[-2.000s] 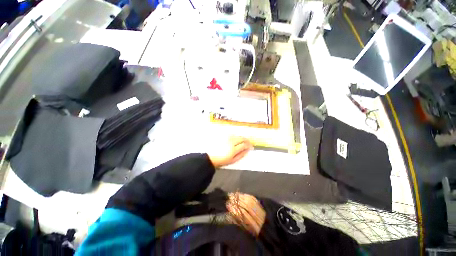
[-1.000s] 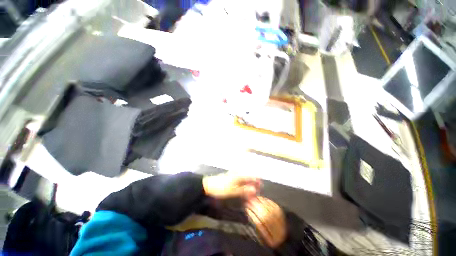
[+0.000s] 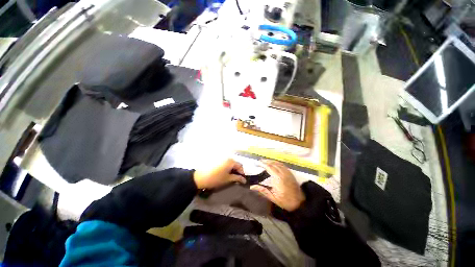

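Note:
My left hand [image 3: 216,175] and my right hand [image 3: 282,187] meet at the table's front edge, in front of the clamp frame. Both hold a small dark piece [image 3: 256,178] between their fingertips; I cannot tell exactly what it is. The orange-yellow clamp frame [image 3: 308,128] lies under the white machine head [image 3: 251,86] with its red three-diamond mark. No black fabric shows inside the frame. Yellow tape [image 3: 326,143] runs along the frame's front and right sides.
At left lie a thick folded dark pile [image 3: 117,65] and fanned fabric layers [image 3: 161,122] with a white label. At right are a black fabric stack [image 3: 393,195] with one label, dark-red-handled snips [image 3: 409,134] and a control screen [image 3: 442,78]. Thread ends [image 3: 442,242] lie at the lower right.
My left hand has drawn back from the front of the clamp frame. My right hand has come up to meet it, and a small dark piece now shows between them. The camera view has shifted.

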